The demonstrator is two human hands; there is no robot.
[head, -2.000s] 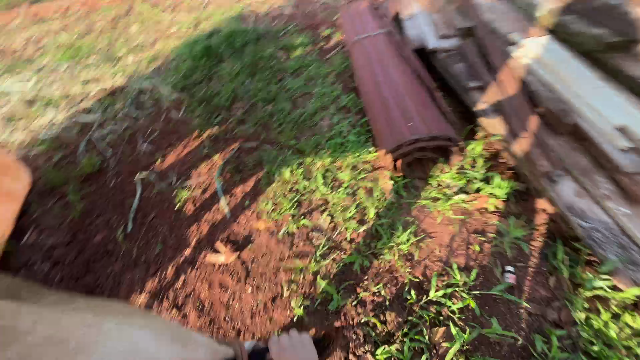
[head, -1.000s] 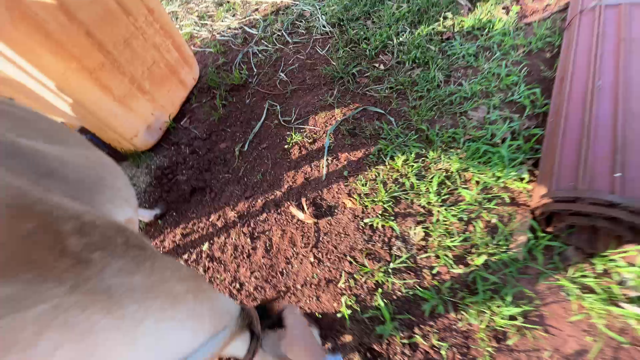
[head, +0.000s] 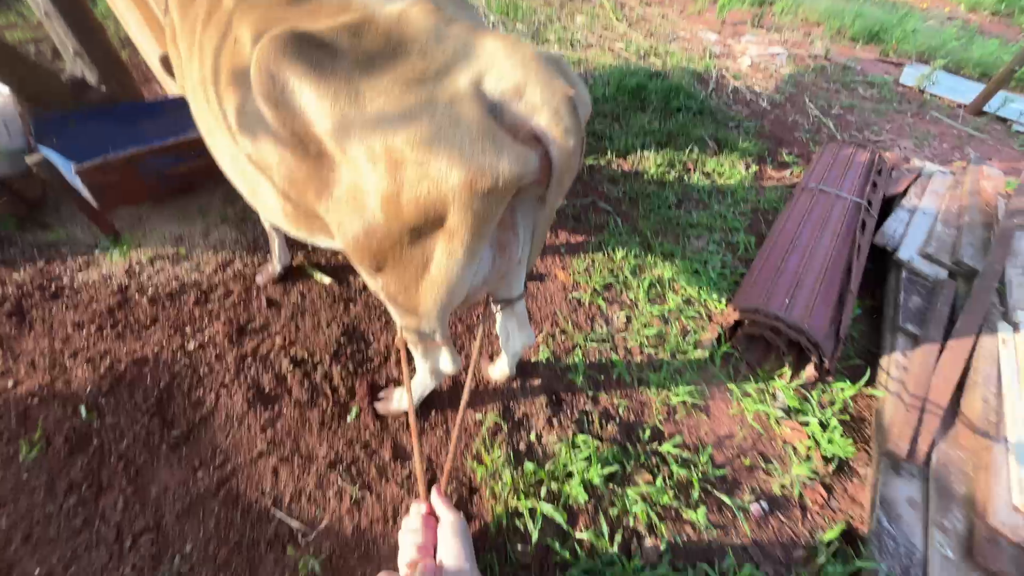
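Note:
At the bottom centre is what looks like my right hand, its fingers closed around two taut, thin brown rope strands. The strands spread in a narrow V toward the hind legs of a tan cow, which stands facing away to the upper left. A dark band circles its right hind leg. The other white hind foot rests on the red soil, just left of the strands. Motion blur hides how the strands end near the legs. My left hand is out of view.
At right lies a roll of maroon corrugated sheets, tied with wire, beside stacked old boards. A blue-lined trough stands upper left. A pale sheet lies far right. Red soil and grass patches surround the cow.
The view has swung back to show the whole hindquarters. My hand, low by the cow's banded part one second ago, is now away from the legs with two strands visible.

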